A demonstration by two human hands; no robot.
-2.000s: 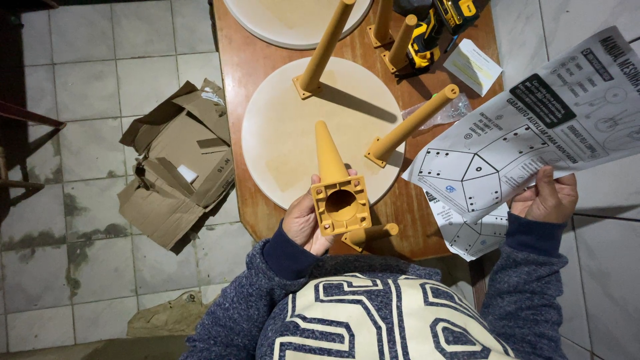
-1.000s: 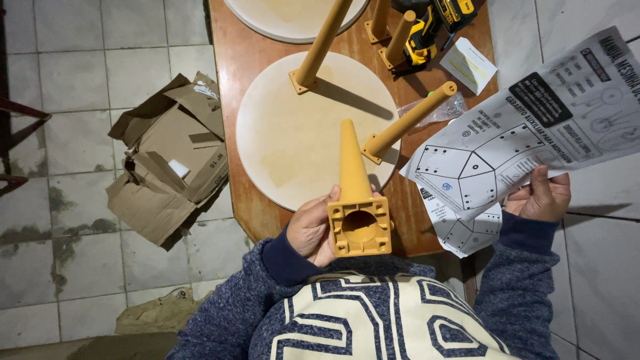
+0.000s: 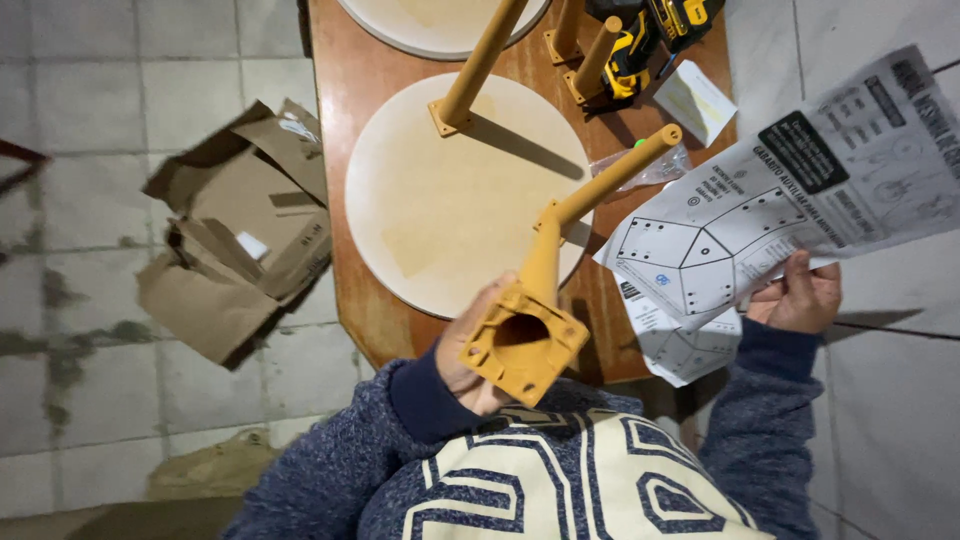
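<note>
My left hand (image 3: pixel 476 352) grips a yellow plastic furniture leg (image 3: pixel 551 349) near its square mounting plate, whose hollow underside faces the camera. My right hand (image 3: pixel 799 296) holds the lower edge of a printed assembly sheet (image 3: pixel 776 202) with a drilling template drawn on it. Below that sheet, a second printed sheet (image 3: pixel 686 345) is partly covered. Beyond my left hand lies a round pale board (image 3: pixel 450 202). One yellow leg (image 3: pixel 480 71) stands on its upper part, and another yellow leg (image 3: pixel 622 172) stands at its right edge, its base partly hidden by the held leg.
The wooden table (image 3: pixel 341 277) also carries a second round board (image 3: pixel 446 22), more yellow legs (image 3: pixel 596 60), a yellow and black cordless drill (image 3: pixel 630 64), a small white paper (image 3: pixel 696 103) and a clear plastic bag (image 3: pixel 660 169). Flattened cardboard (image 3: pixel 240 225) lies on the tiled floor at left.
The leg in my left hand has turned, its square plate now tilted like a diamond where it was upright a second ago. My right hand still holds the sheet.
</note>
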